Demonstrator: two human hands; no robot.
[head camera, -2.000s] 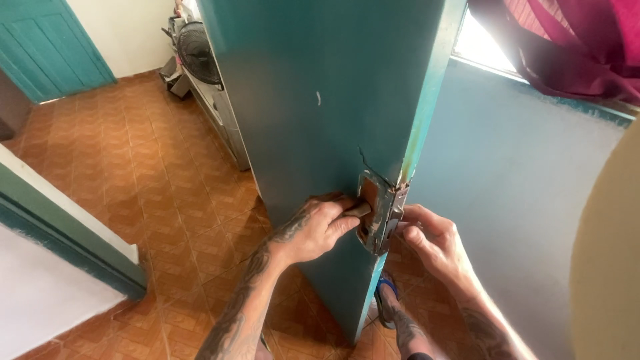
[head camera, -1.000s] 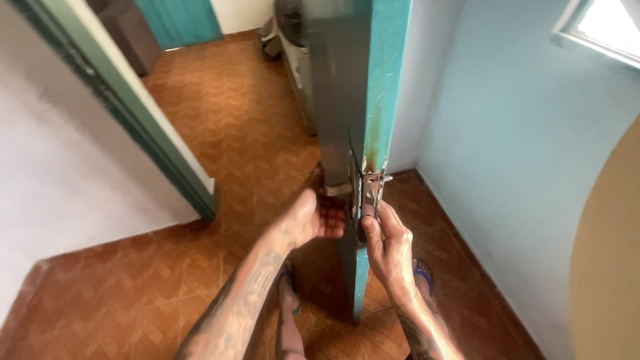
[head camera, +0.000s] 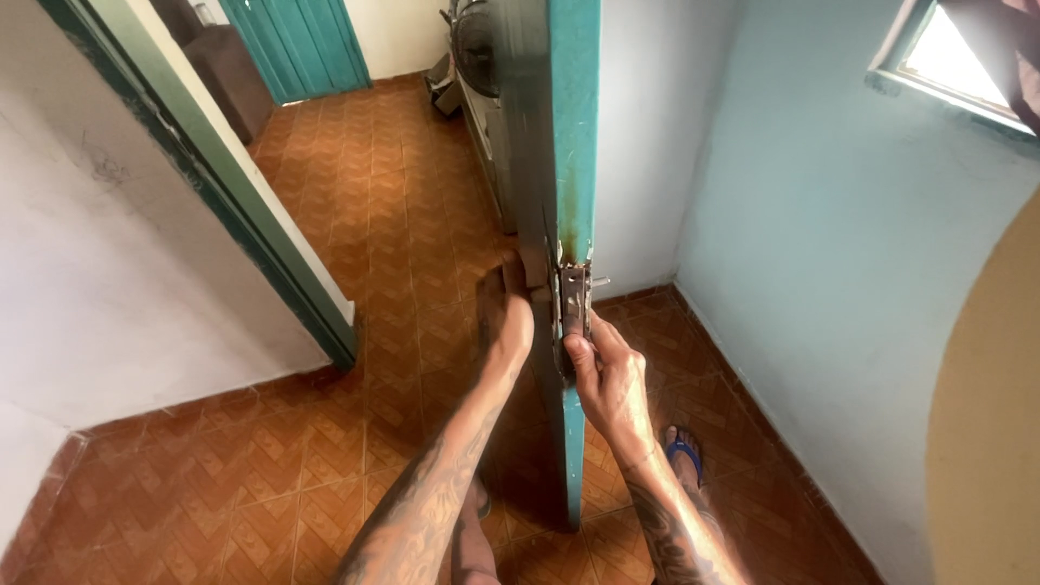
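Note:
A teal door (head camera: 575, 122) stands edge-on in front of me, its edge chipped and rust-stained around a worn metal lock case (head camera: 575, 296). The lock case sits in the broken cutout of the edge, and a thin metal spindle or pin (head camera: 601, 282) sticks out on the right. With the thumb on the lock's lower part and the fingers behind the door's right face, my right hand (head camera: 613, 366) grips the lock case. On the door's left face, my left hand (head camera: 512, 309) is raised beside the lock; its fingers are in shadow, and whether it holds anything is unclear.
A green door frame (head camera: 236, 219) and white wall (head camera: 122, 284) stand at left. At right are a pale blue wall (head camera: 812, 244) and a window (head camera: 959, 57). Beyond the door, a fan (head camera: 475, 49) stands near a teal door (head camera: 301, 45). My sandaled foot (head camera: 685, 455) is beside the door.
The view has swung so the door shows edge-on. My left hand has come off the lock plate opening where it was two seconds ago. My right thumb now lies on the lock's front.

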